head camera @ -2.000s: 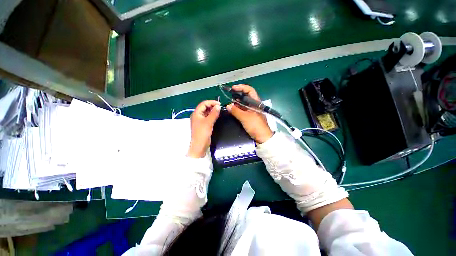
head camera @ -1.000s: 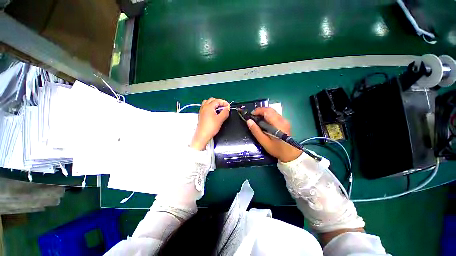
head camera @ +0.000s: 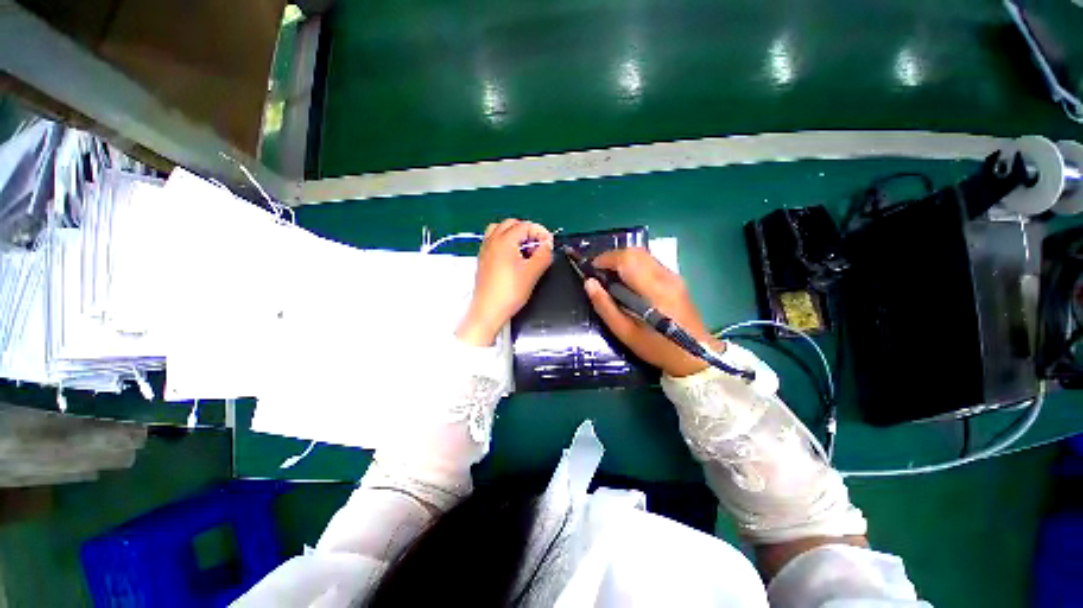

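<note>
A glossy black solar panel lies on the green bench mat in front of me, with white edges showing at its right. My left hand is at its upper left and pinches the end of a thin white lead wire. My right hand holds a black soldering iron like a pen over the panel. The iron's tip points at the panel's top edge, close to my left fingertips. Whether the tip touches the wire or panel is too small to tell.
White-backed panels with leads overlap at the left. A soldering iron stand with a yellow sponge is right of the panel, beside a large black box and a white reel. A metal rail runs behind. A blue stool is lower left.
My right hand has come down from beside the left fingers, and the iron now points at the panel's top edge. The left hand stays at the upper left, still pinching the wire.
</note>
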